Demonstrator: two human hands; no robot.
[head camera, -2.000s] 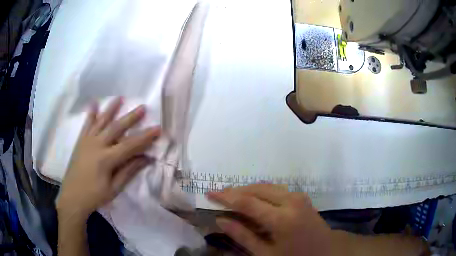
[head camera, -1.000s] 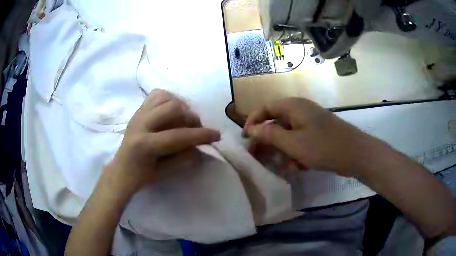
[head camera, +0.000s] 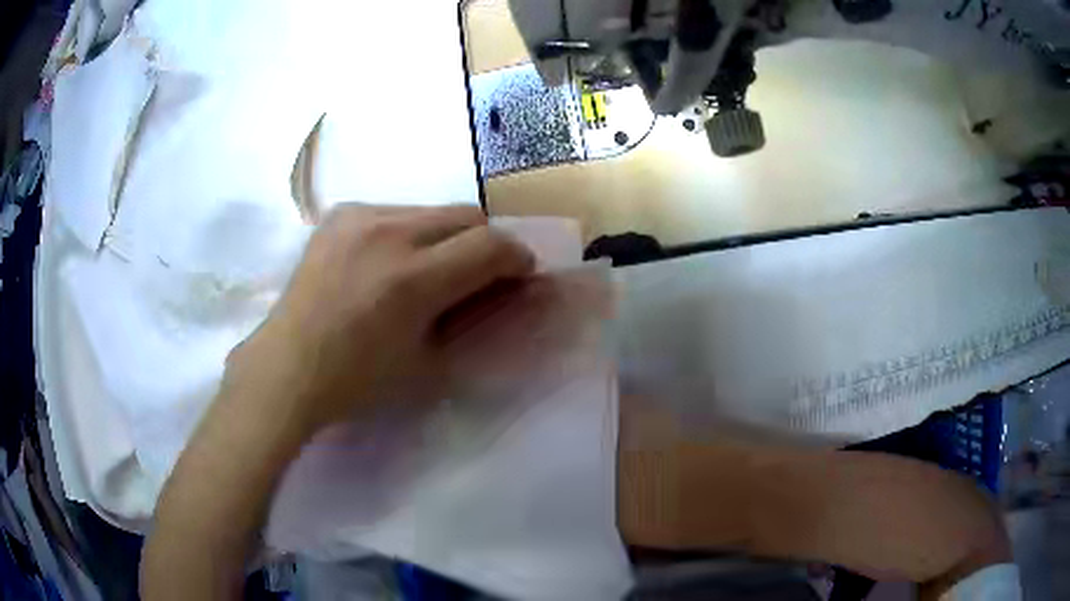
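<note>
A white fabric panel (head camera: 516, 470) hangs over the front edge of the white table, blurred by motion. My left hand (head camera: 376, 294) grips its upper part, with the fingers curled at the top edge near the machine bed's corner. My right forearm (head camera: 774, 487) comes in from the right behind the panel. My right hand is hidden behind the cloth, so its grip cannot be seen. More white fabric pieces (head camera: 194, 153) lie creased on the table at left.
The sewing machine head (head camera: 657, 35) hangs over the cream bed (head camera: 845, 141), with a speckled slide plate (head camera: 528, 121) and a knurled knob (head camera: 736, 132). Ruler marks (head camera: 927, 370) run along the near table edge. A blue basket (head camera: 972, 440) is below at right.
The panel has been raised and spread in front of my right hand, which has moved down behind it. My left hand has shifted slightly and now grips the top edge. The view has shifted.
</note>
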